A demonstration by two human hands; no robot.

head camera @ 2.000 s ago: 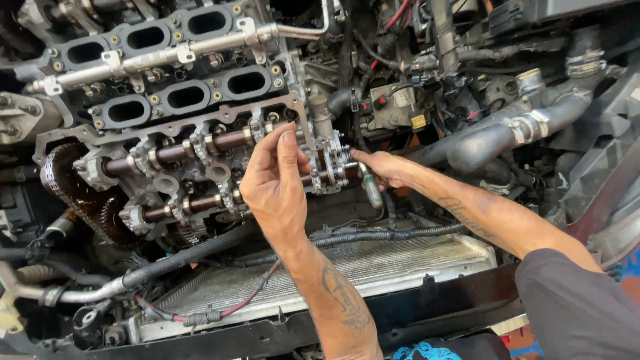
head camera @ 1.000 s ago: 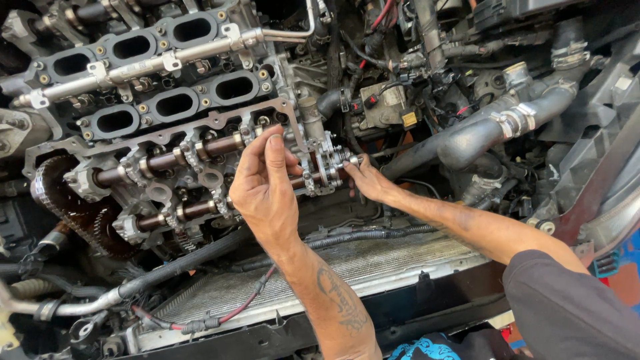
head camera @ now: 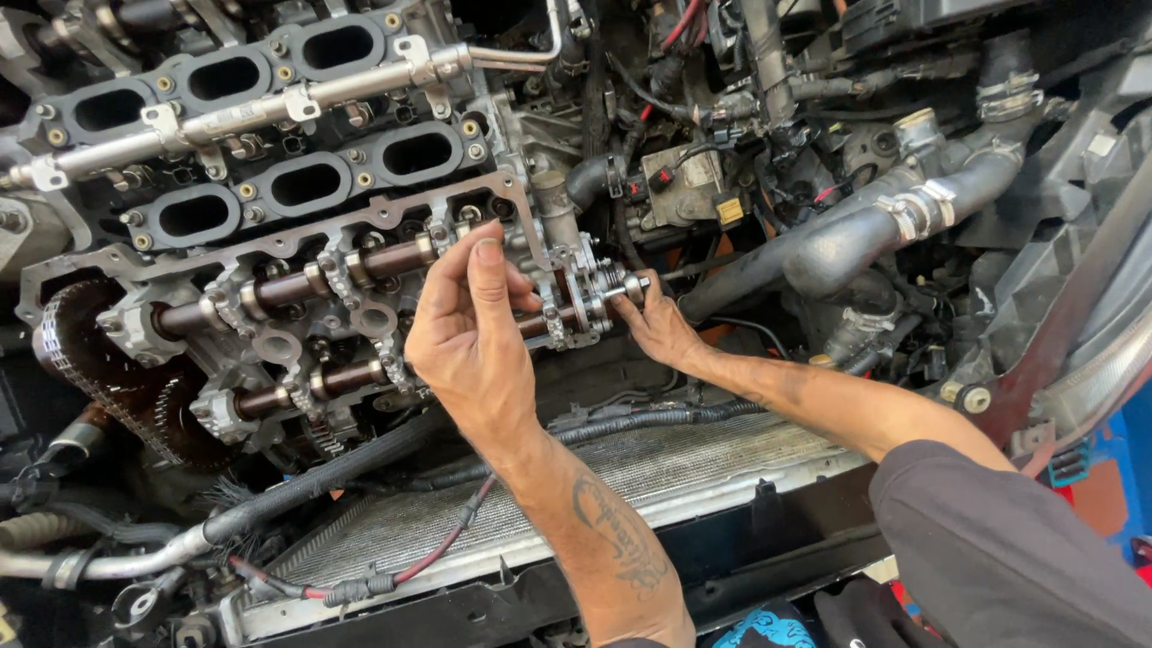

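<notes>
My left hand is raised over the camshafts of an open engine, its thumb and fingertips brought together; whether something small sits between them cannot be told. At the right end of the cylinder head, the fingers of my right hand are around a small metal tool or socket beside the end housing. The timing chain shows at the head's left end. Above the camshafts run a silver fuel rail and oval intake ports.
A radiator lies below the engine, with a red cable and a black corrugated loom across it. Right of the engine is a thick coolant hose with metal clamps. A headlight borders the far right.
A metal tool pointing down from my right hand at the first frame no longer hangs there. My left hand keeps about the same raised pose.
</notes>
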